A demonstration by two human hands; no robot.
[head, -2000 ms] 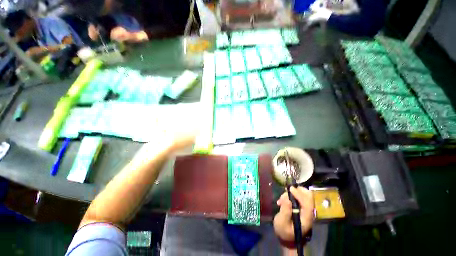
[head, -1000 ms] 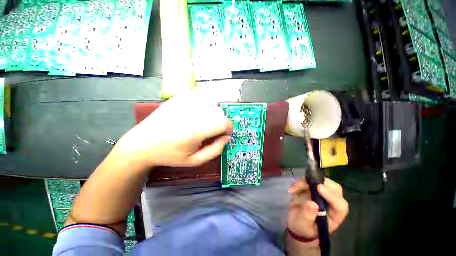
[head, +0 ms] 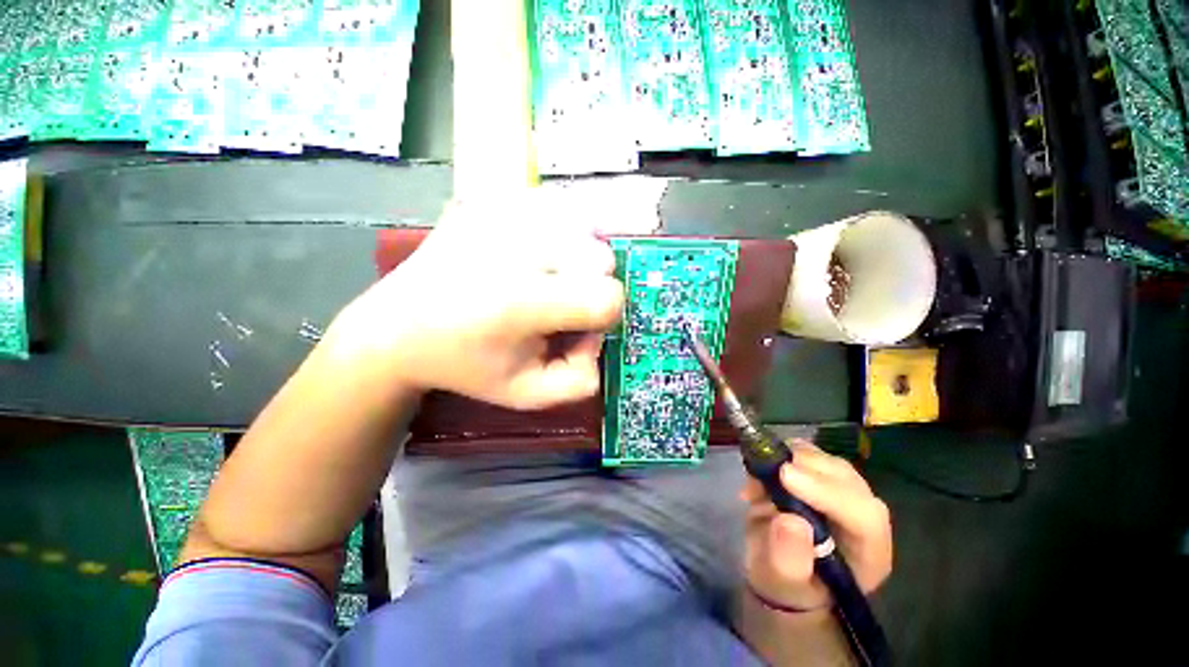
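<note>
A green circuit board [head: 668, 358] lies upright in view on the dark red-brown work pad [head: 754, 326]. My right hand [head: 819, 528] holds the black soldering iron [head: 769, 456] like a pen, its metal tip at the middle of the board. My left hand [head: 502, 306] is closed at the board's left edge, over the pad, with its fingertips pinched together. Solder wire cannot be made out there. The cream waste cup [head: 900, 276] stands right of the pad with dark bits inside.
The yellow sponge [head: 902, 384] lies below the cup, beside the black soldering station [head: 1089, 345]. Laid-out boards [head: 698, 78] and a yellow strip [head: 493, 104] lie at the back. Board racks [head: 1147, 117] stand far right. Wire offcuts [head: 222, 349] lie left. More boards [head: 179, 489] show below bench level.
My right hand has brought the iron from the waste cup to the board. My left hand first came from the back boards to the board's left edge and stays there. The view has tilted down.
</note>
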